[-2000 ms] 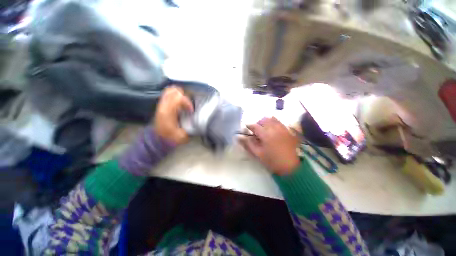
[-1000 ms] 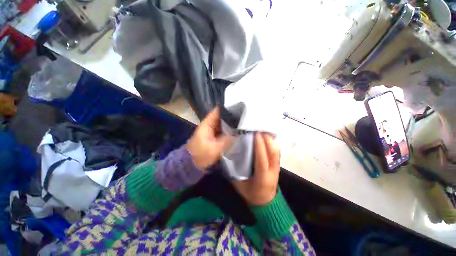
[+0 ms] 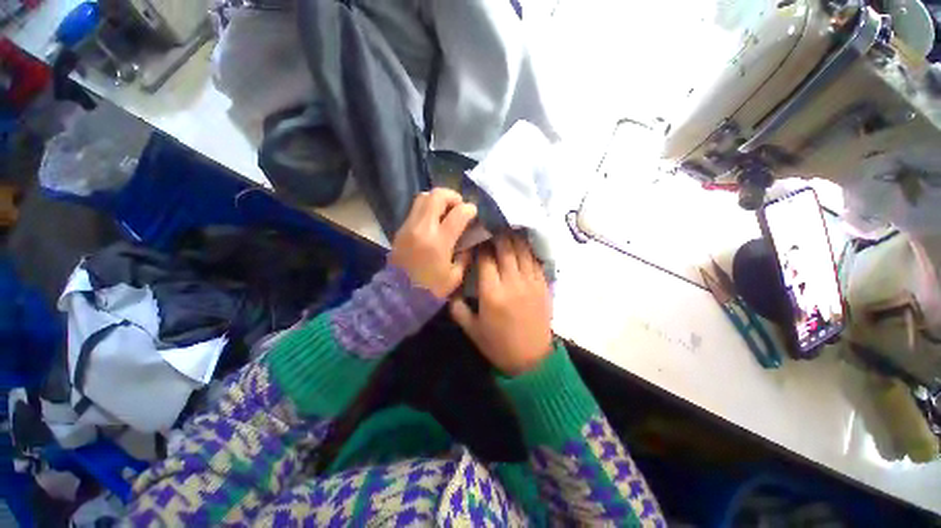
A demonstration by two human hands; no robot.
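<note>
The garment, light grey with dark grey panels, lies in a loose heap at the upper left of the table. Its narrow end reaches the table's front edge, with a light grey flap folded out beyond my fingers. My left hand grips this end from the left. My right hand is beside it, its fingers on the dark and grey cloth. The fingertips are partly hidden in the folds.
The sewing machine stands at the upper right. A lit smartphone, teal-handled snips and a yellowish brush are to the right. Light and dark cloth pieces and blue bags lie below left.
My hands have moved closer together on the garment end, the right one up and left. The light grey flap now lies out beyond the fingers instead of hanging between the hands.
</note>
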